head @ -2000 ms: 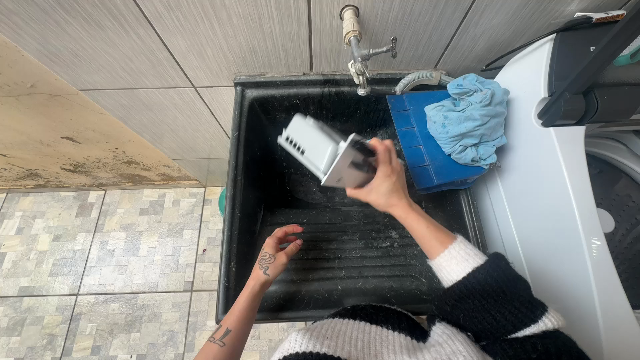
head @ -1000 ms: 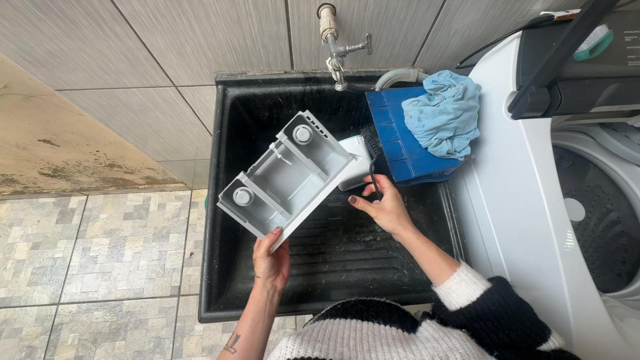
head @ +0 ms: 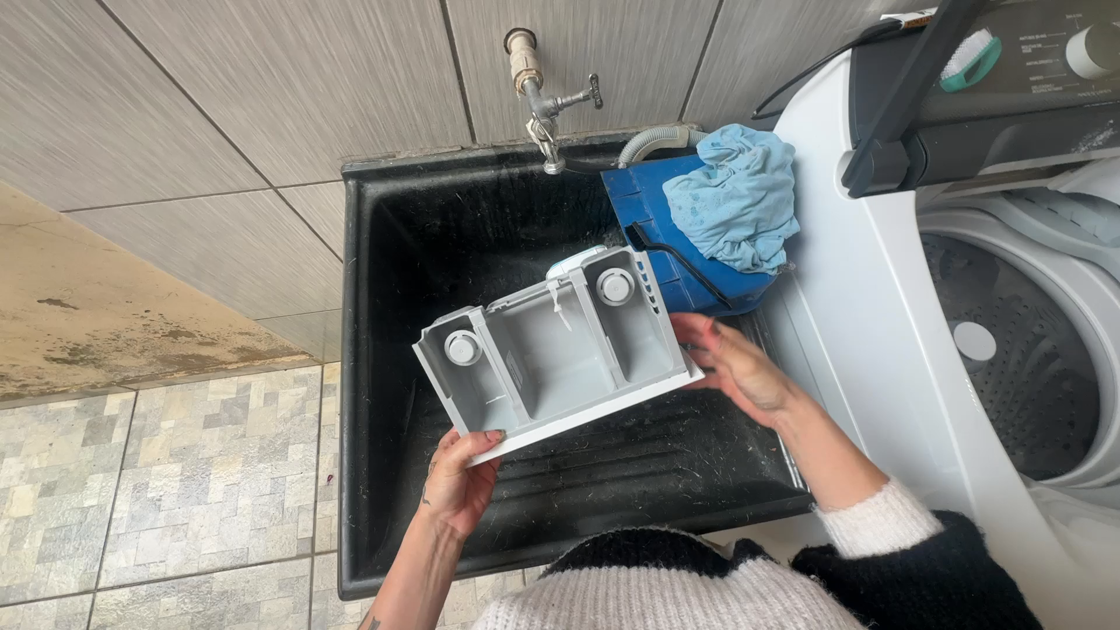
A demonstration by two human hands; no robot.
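My left hand [head: 464,477] grips the lower left corner of a grey plastic washing machine detergent drawer [head: 560,359], tilted above a black laundry sink [head: 569,490]. The drawer has three compartments, and round caps sit in the two outer ones. My right hand [head: 744,367] is at the drawer's right end with its fingers spread; whether they touch it is unclear. A black-handled brush [head: 687,267] lies on a blue plastic container [head: 634,206] behind the drawer, beside a crumpled light blue cloth [head: 739,201]. A white object [head: 573,261] shows partly behind the drawer's top edge.
A metal tap [head: 547,114] juts from the tiled wall above the sink. A grey corrugated hose [head: 656,142] runs at the sink's back edge. To the right stands a white top-loading washing machine [head: 840,289] with its lid up. A green and white brush [head: 971,61] rests on its panel.
The drawer, earlier in my right hand, is now in my left with its compartments facing up. The black-handled brush, near my right hand one second ago, now lies on the blue container.
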